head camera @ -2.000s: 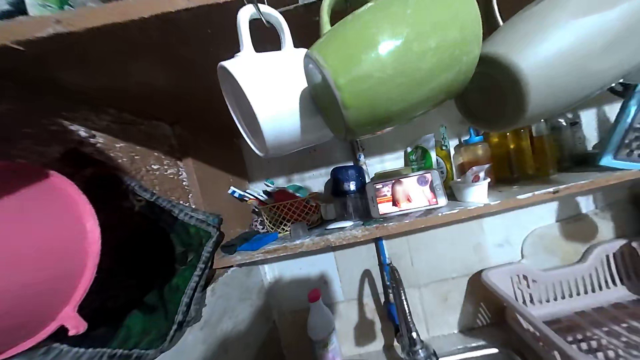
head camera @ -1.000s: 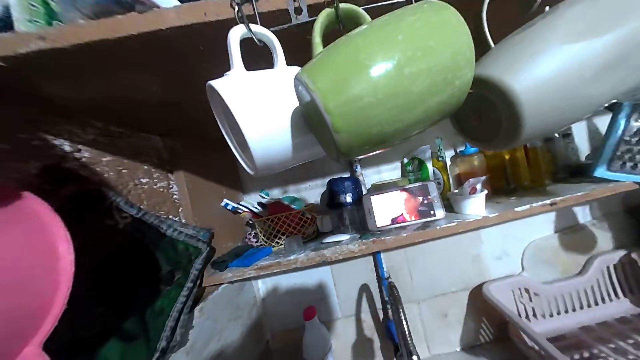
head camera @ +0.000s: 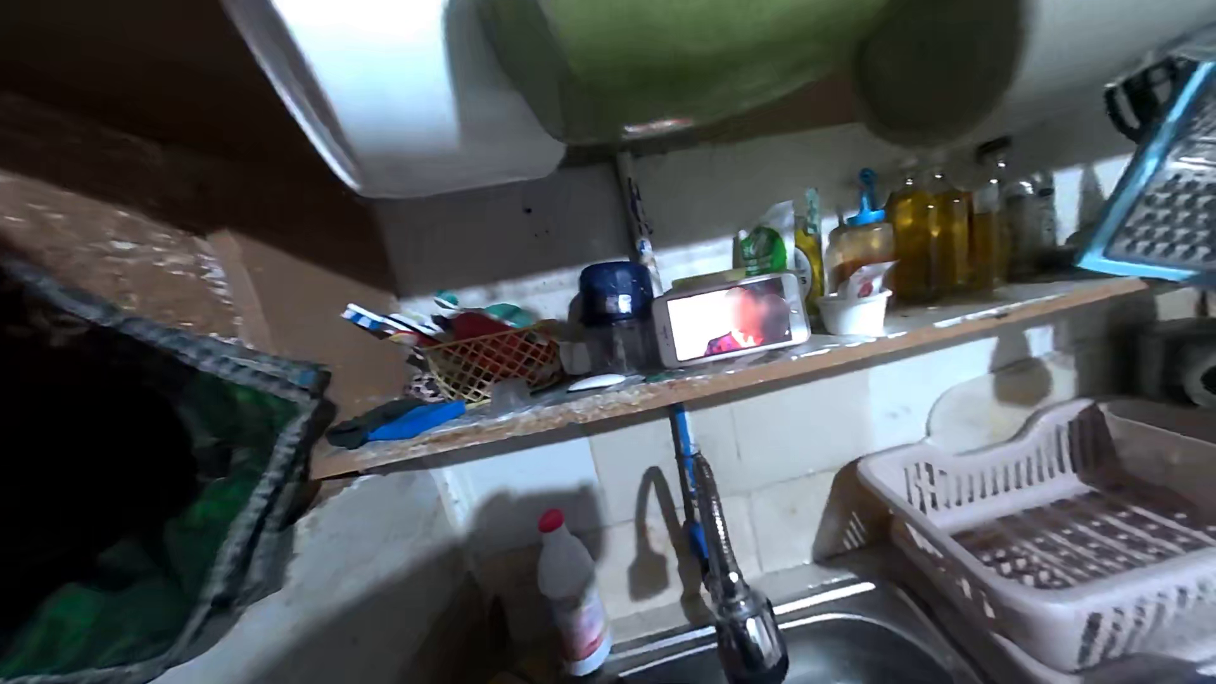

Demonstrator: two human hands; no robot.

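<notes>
Neither my left hand nor my right hand shows in the head view. A white smartphone [head camera: 731, 319] with a lit screen leans on its side on a wooden shelf [head camera: 608, 404]. Left of it stand a jar with a dark blue lid [head camera: 617, 318] and a small woven basket [head camera: 494, 361] with toothbrushes and other items. To its right are a white plastic cup [head camera: 855, 312], a squeeze bottle with a blue cap [head camera: 861, 249] and bottles of yellow liquid [head camera: 931, 237]. Below the shelf, a flexible faucet [head camera: 727, 570] reaches over a metal sink [head camera: 845, 655].
A white mug [head camera: 408, 95], a green mug [head camera: 703, 57] and a pale mug [head camera: 978, 66] hang close overhead. A grater [head camera: 1168, 190] is at the upper right, a plastic dish rack [head camera: 1045, 532] below it. A bottle with a red cap [head camera: 573, 598] stands beside the sink. Green-and-black fabric [head camera: 256, 456] hangs left.
The view has moved closer to the shelf and lower, so the sink shows. The pink plastic item at the left has gone out of view. The picture on the phone's screen has changed.
</notes>
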